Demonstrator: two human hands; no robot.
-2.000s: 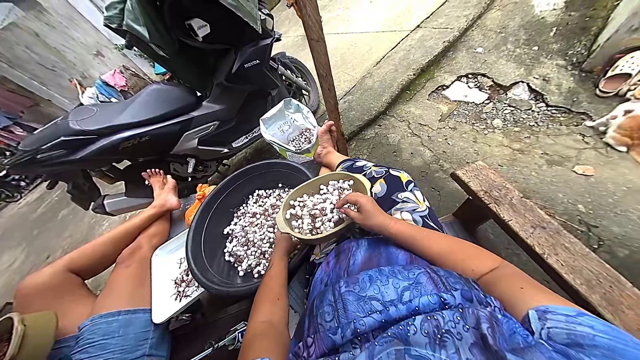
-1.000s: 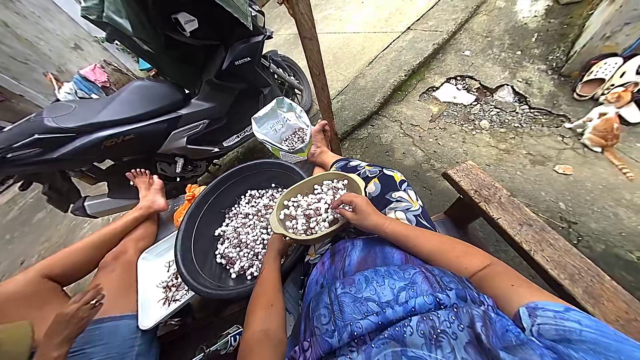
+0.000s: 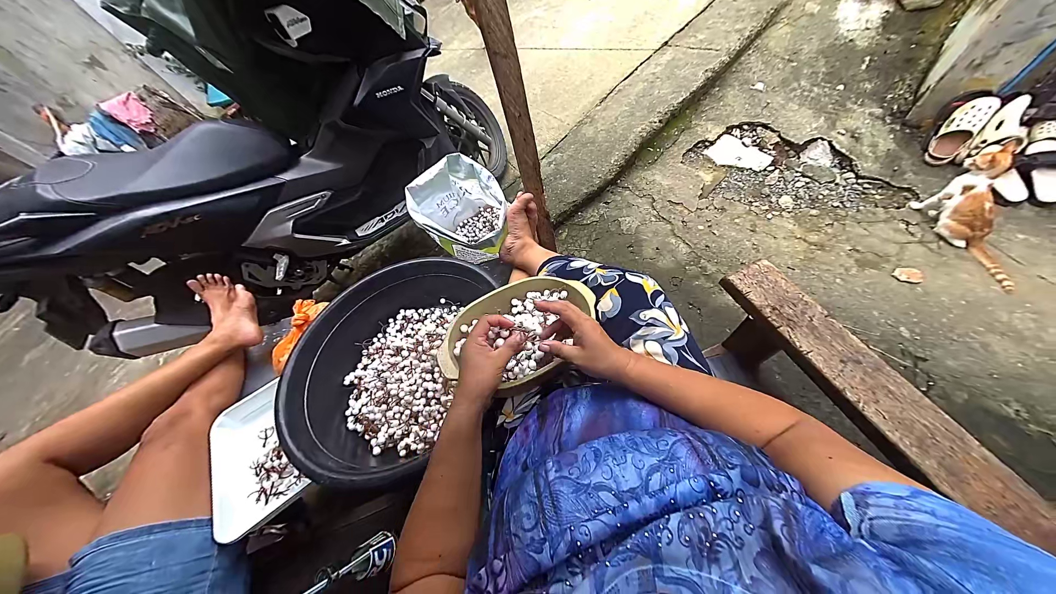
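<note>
A pale green oval bowl (image 3: 584, 295) of small white round berries or buds rests on my lap. Both hands are over it. My left hand (image 3: 487, 356) has thumb and fingertips close together at the bowl's left side, near a thin dark stem. My right hand (image 3: 587, 340) is curved over the right part, its fingertips near the same stem; whether either hand grips it is hard to tell. Left of the bowl, and touching it, stands a wide black plastic basin (image 3: 318, 412) with a heap of white pieces and dark stems (image 3: 400, 379).
A white tray (image 3: 235, 487) with dark stems lies left of the basin, beside another person's bare legs (image 3: 190, 412). An open bag (image 3: 454, 198) of white pieces stands beyond, near a wooden post (image 3: 516, 107) and a Honda motorcycle (image 3: 181, 198). At right are a wooden bench (image 3: 874, 388) and a cat (image 3: 969, 210).
My left hand has moved from the bowl's near left edge to over its contents, beside my right hand. The other person's hand, seen on their thigh one second ago, is out of view.
</note>
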